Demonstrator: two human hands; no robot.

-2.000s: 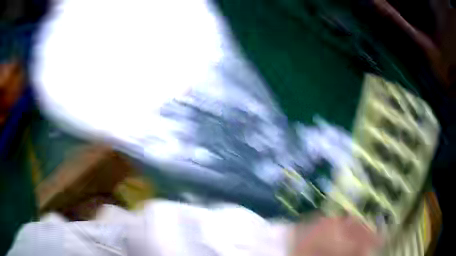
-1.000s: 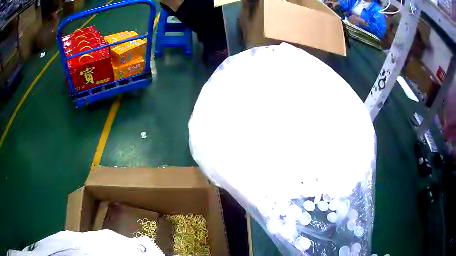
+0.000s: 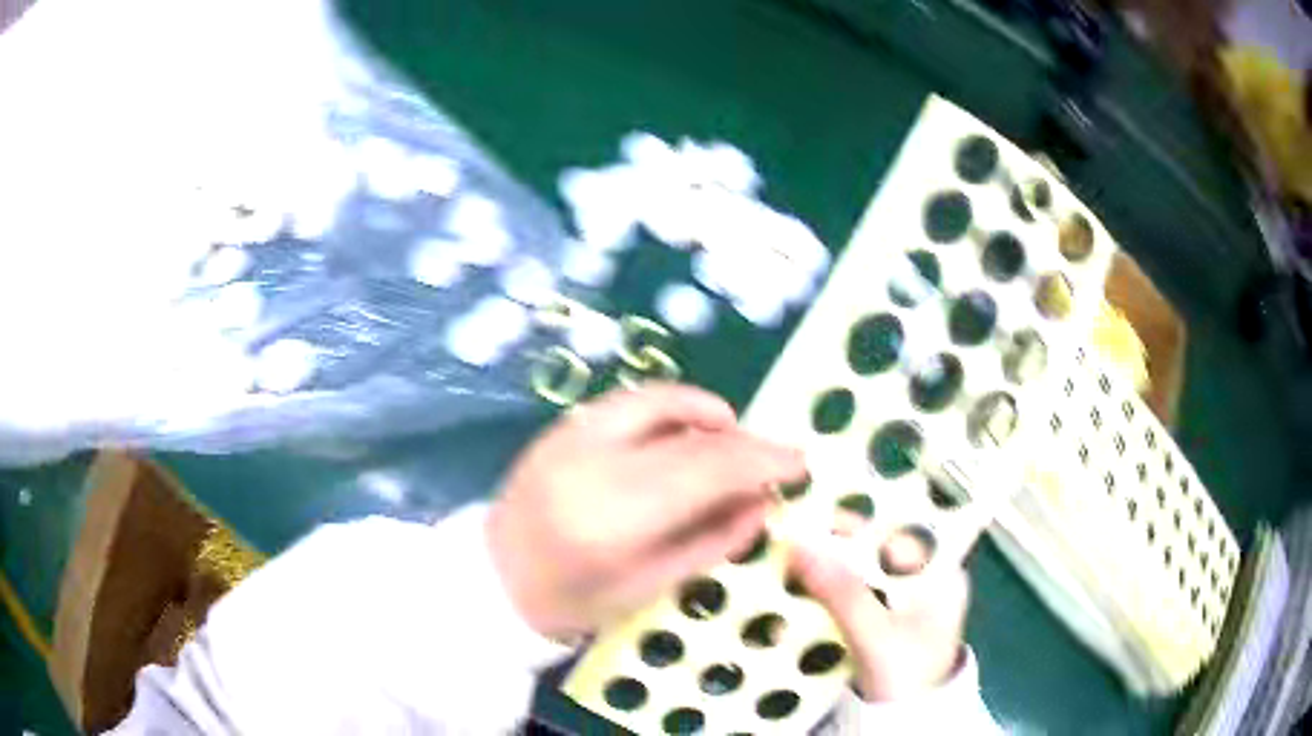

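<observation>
A pale-yellow die-cut adhesive sheet (image 3: 868, 385) with rows of round holes lies tilted across the centre right. My right hand (image 3: 899, 611) grips its lower part, thumb on top, other fingers hidden behind it. My left hand (image 3: 633, 511) has its bent fingertips together at the sheet's holes; blur hides whether they pinch anything. White discs (image 3: 720, 230) lie loose in a heap left of the sheet. Several open yellow liner rings (image 3: 558, 377) lie just above my left hand. More discs show at the clear plastic bag (image 3: 389, 324), which glares white at the left.
A stack of sheets (image 3: 1137, 503) lies right of the held sheet. A small brown box (image 3: 1151, 338) with yellow rings stands behind it. A large open carton (image 3: 123, 575) with yellow waste stands at lower left. Greyish-white sheets (image 3: 1245, 647) are at the right edge. The table (image 3: 648, 72) is dark green.
The view has swung from the floor, trolley and carton back to the table. Both hands and the held sheet are now in view; the bag now sits at the left.
</observation>
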